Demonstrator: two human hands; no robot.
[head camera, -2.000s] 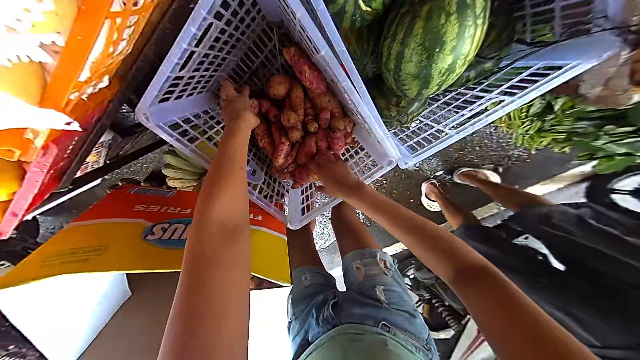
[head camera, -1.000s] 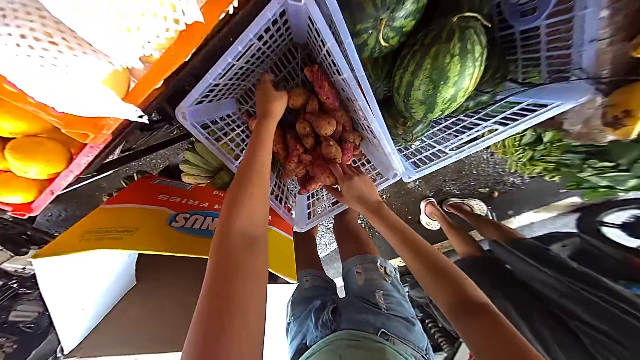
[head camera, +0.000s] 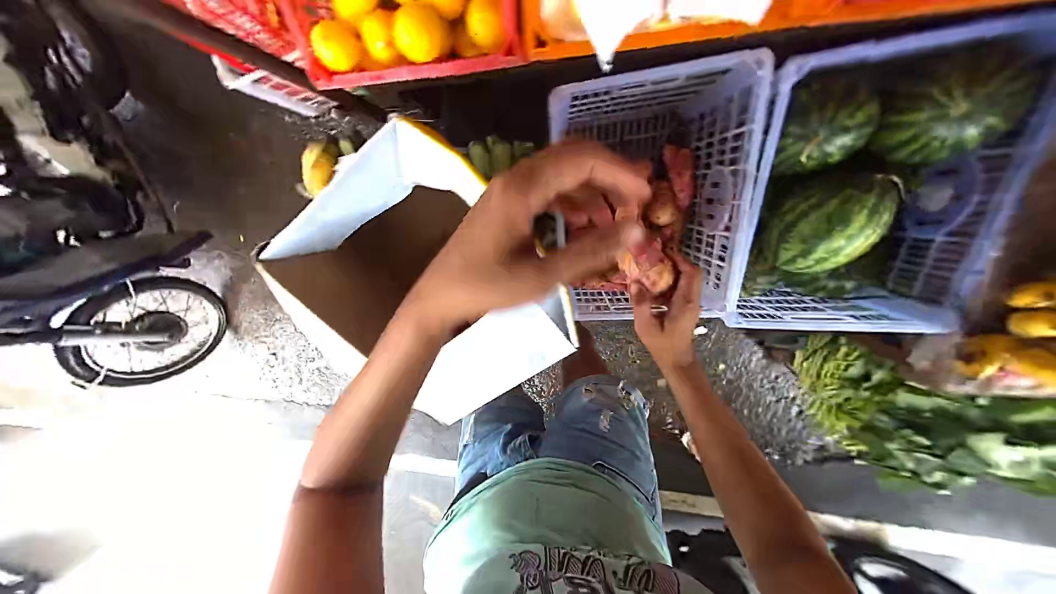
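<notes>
Reddish root crops, likely sweet potatoes (head camera: 678, 177), lie in a pale plastic crate (head camera: 751, 124). My left hand (head camera: 536, 231) is raised between this crate and an open cardboard box (head camera: 355, 289), its fingers curled and blurred; whether it holds anything cannot be told. My right hand (head camera: 672, 309) is at the near end of the crate, its fingers against a pinkish root (head camera: 648, 266). Part of the pile is hidden behind my left hand.
Right of the root crate stands another crate with watermelons (head camera: 833, 223). Orange fruits (head camera: 421, 31) fill a red crate (head camera: 516, 62) at the top. Leafy greens (head camera: 949, 437) lie at lower right, with yellow fruits (head camera: 1006, 355) above. A motorcycle wheel (head camera: 148, 330) is at left.
The view has swung far toward the box. My left hand has risen out of the root crate toward the box; my right hand remains at the roots.
</notes>
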